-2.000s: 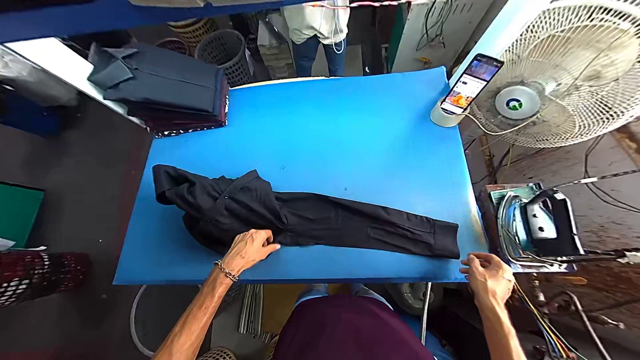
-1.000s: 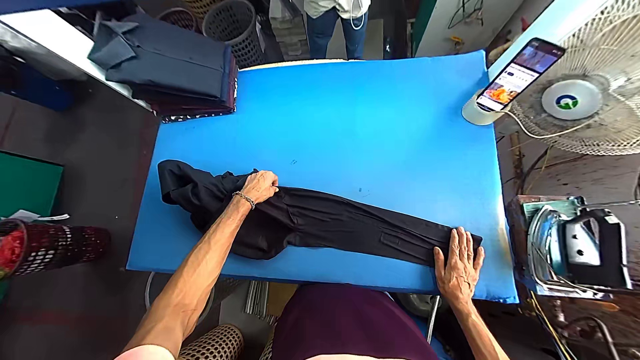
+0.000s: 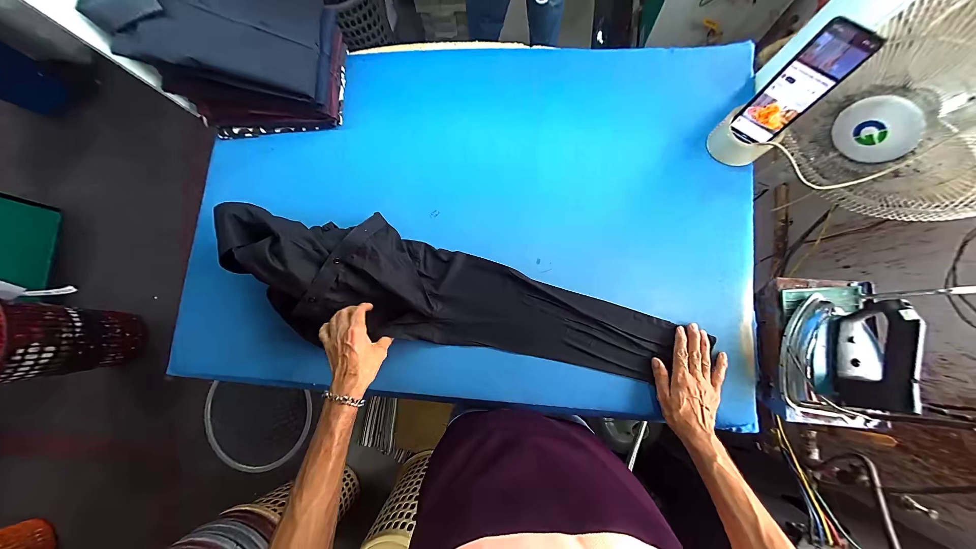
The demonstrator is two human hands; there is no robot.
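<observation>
A black buttoned garment (image 3: pixel 366 267) lies across the blue padded table (image 3: pixel 488 152), bunched at the left, with one sleeve (image 3: pixel 579 320) stretched out to the right. My left hand (image 3: pixel 354 343) rests at the near edge of the bunched part, fingers spread and slightly bent; whether it pinches any cloth is not plain. Flat on the sleeve's right end, with fingers spread, lies my right hand (image 3: pixel 691 381); it covers part of the cuff.
Folded dark garments (image 3: pixel 252 61) are stacked at the back left. A phone (image 3: pixel 808 80) stands on a white holder at the back right, before a fan (image 3: pixel 877 130). An electric iron (image 3: pixel 877 354) sits right of the table. A person's legs (image 3: pixel 515 19) show beyond it.
My left hand has moved from the garment's upper edge to its near edge. My right hand, beside the cuff two seconds ago, lies on it. The sleeve slants more toward the near right.
</observation>
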